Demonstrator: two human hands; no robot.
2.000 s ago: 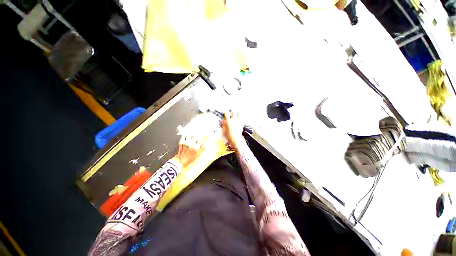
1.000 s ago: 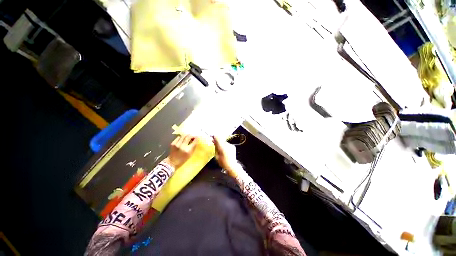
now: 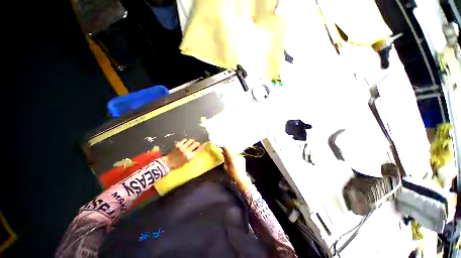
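Observation:
A yellow fabric piece (image 3: 189,174) lies along the near edge of the dark work board (image 3: 177,121), partly against my lap. My left hand (image 3: 184,152) is at its far edge, with bent fingers gripping the fabric. My right hand (image 3: 232,164) is at its right end and pinches the corner. The fingertips of both hands are small and partly washed out. A bright white area (image 3: 235,126) lies just beyond my hands; glare hides its outline. A red-orange patch (image 3: 129,167) lies on the board under and beside my left sleeve.
A blue tray (image 3: 136,101) is beyond the board's far edge. Large yellow fabric (image 3: 227,30) hangs over the far side. The white bench (image 3: 323,101) at right holds a tape roll (image 3: 261,92), a black scrap (image 3: 297,129) and a bundle of grey panels (image 3: 369,191). Dark-handled scissors-like loops (image 3: 254,151) show beside my right hand.
The view has turned and shifted. My hands have moved slightly apart along the yellow fabric, which now lies flatter and more sideways. The loops beside my right hand were hidden two seconds ago.

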